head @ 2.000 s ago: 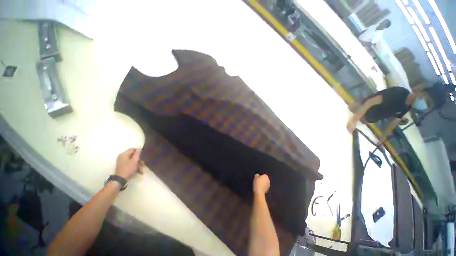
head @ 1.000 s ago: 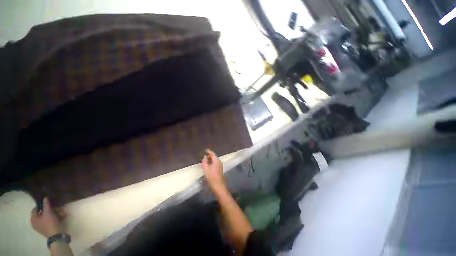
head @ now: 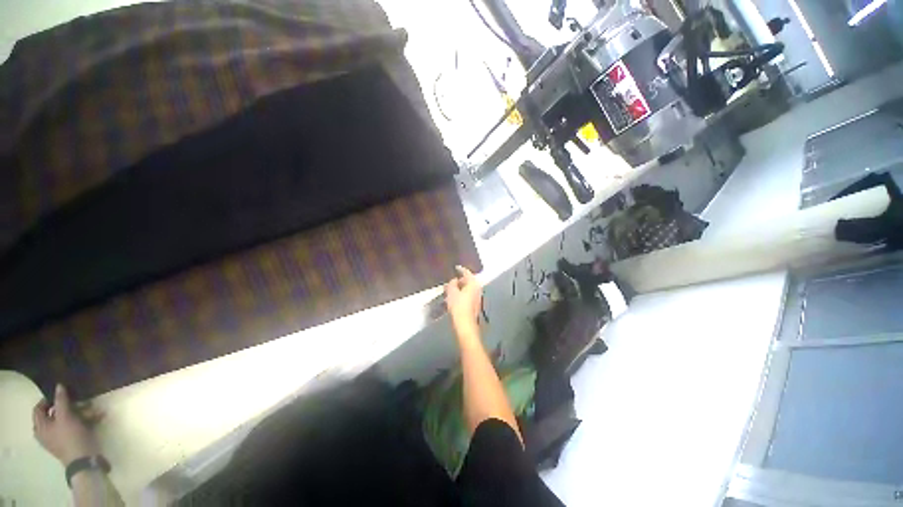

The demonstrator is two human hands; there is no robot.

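Observation:
The dark brown-purple plaid fabric panel [head: 297, 267] lies on the cream-white table, its long straight edge towards me. A plain black cloth layer [head: 248, 178] shows as a band between two plaid areas. My left hand [head: 65, 428], with a dark wristband, has its fingertips on the panel's near edge at the lower left, by a curved cut-out. My right hand [head: 463, 297] has its fingertips on the near right corner of the panel, thumb and finger together at the edge.
The cutting machine [head: 634, 89], with a red-and-white label, stands at the upper right. Its flat silver plate [head: 489, 206] is beside the panel's right edge, next to a black oblong object [head: 546, 190]. Fabric scraps [head: 649, 220] hang below the table edge. A white surface [head: 673, 366] is lower right.
The view has swung right towards the machine. My right hand has moved from the black layer to the near edge, then right along it to the corner. My left hand stays at the left end.

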